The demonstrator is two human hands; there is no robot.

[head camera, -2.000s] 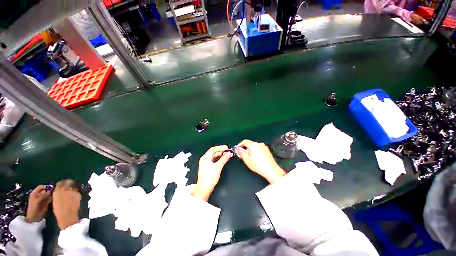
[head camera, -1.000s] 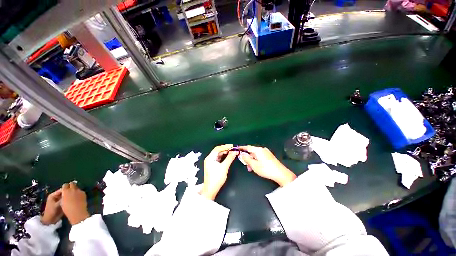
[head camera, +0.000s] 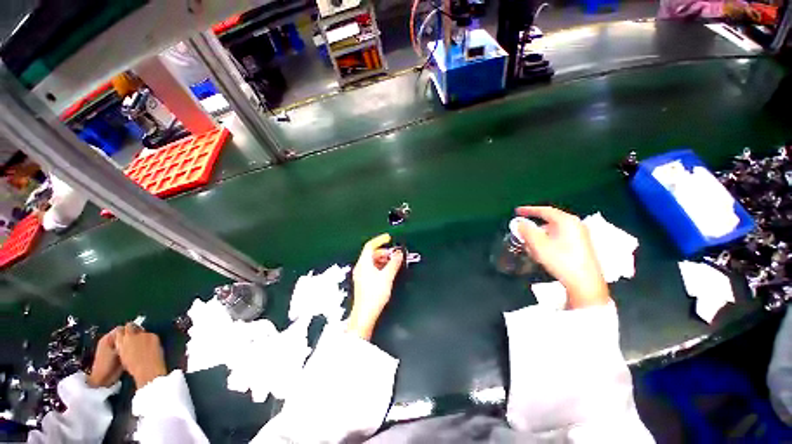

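Note:
My left hand [head camera: 373, 282] holds a small dark workpiece [head camera: 399, 254] with a shiny metal end pointing right. My right hand [head camera: 563, 253] is at the top of the clear dispenser bottle [head camera: 512, 257], with something white [head camera: 518, 229] under its fingertips, likely a wipe pressed on the bottle's top. Another small workpiece [head camera: 399, 214] lies alone on the green belt [head camera: 469, 173], just beyond my left hand. Loose white wipes [head camera: 612, 247] lie right of the bottle, partly behind my right hand.
A blue bin [head camera: 686, 204] holds wipes, with a workpiece heap [head camera: 760, 217] beside it. Left are piled wipes [head camera: 252, 347], another bottle [head camera: 241, 300], a slanting post [head camera: 148, 204] and another person's hands [head camera: 128, 354]. Across the line are a red tray [head camera: 182, 162] and blue machine [head camera: 469, 69].
My right hand has left the workpiece and moved right onto the bottle's top. My left hand keeps the workpiece alone. The camera view has shifted slightly.

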